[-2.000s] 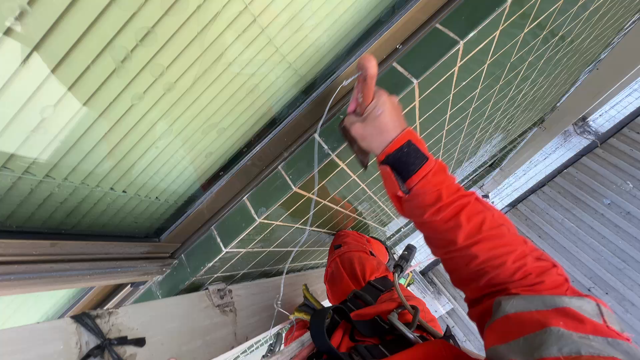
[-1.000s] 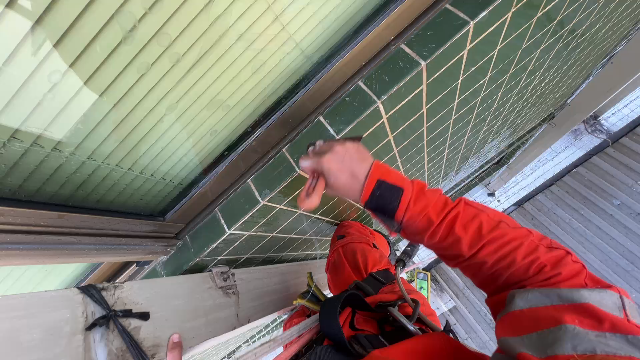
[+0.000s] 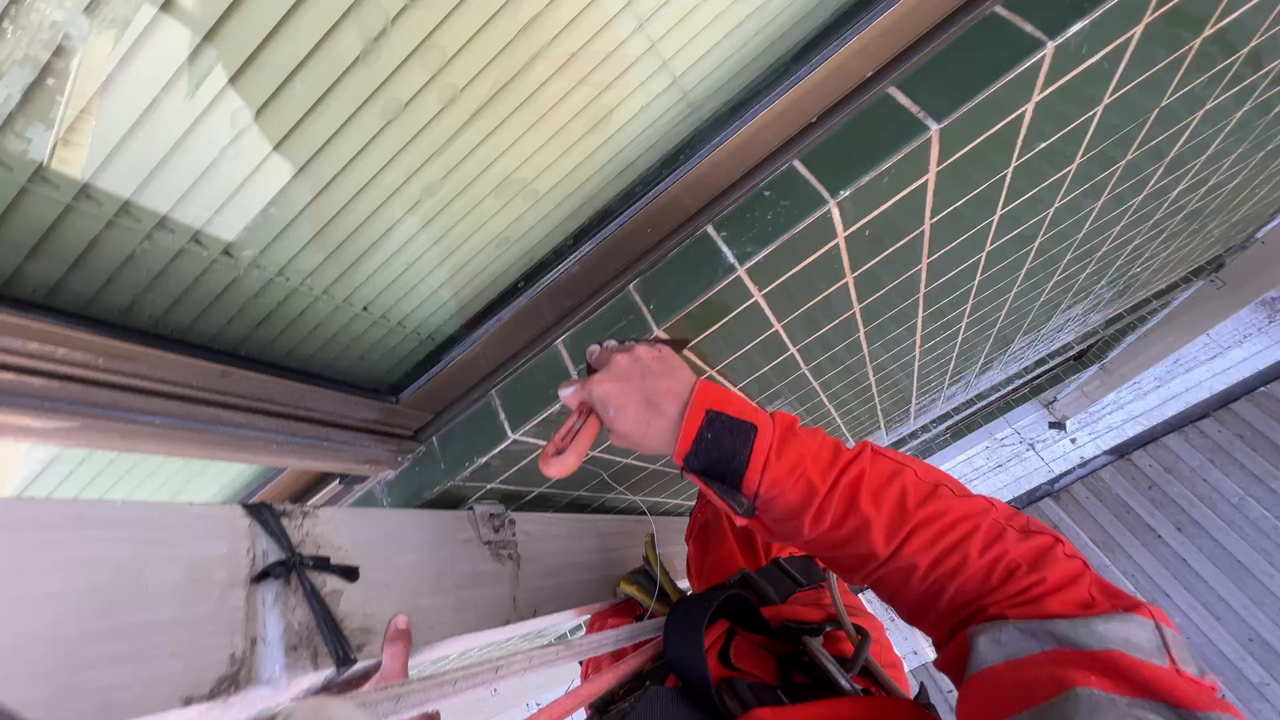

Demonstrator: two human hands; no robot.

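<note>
My right hand [image 3: 645, 398], in a red sleeve with a black cuff tab, grips a tool with an orange looped handle [image 3: 570, 443]. A dark part of the tool shows beside the knuckles, against the green wall tiles [image 3: 680, 285]. A thin wire [image 3: 650, 520] hangs from near this hand toward the harness [image 3: 760, 610]. At the bottom edge, my left hand [image 3: 395, 655] is partly cut off; one finger shows beside pale ropes [image 3: 520, 655], and whether it grips them cannot be told.
A brown window frame [image 3: 640, 235] runs diagonally along glass with slatted blinds behind it. A pale beam [image 3: 420, 560] with a black tie [image 3: 300, 570] crosses the lower left. Yellow-handled pliers [image 3: 650, 580] are by the harness. Corrugated grey decking [image 3: 1180, 520] lies lower right.
My right hand has come down from higher along the tiled edge, still with the tool. A finger of my left hand, unseen two seconds ago, now shows at the bottom.
</note>
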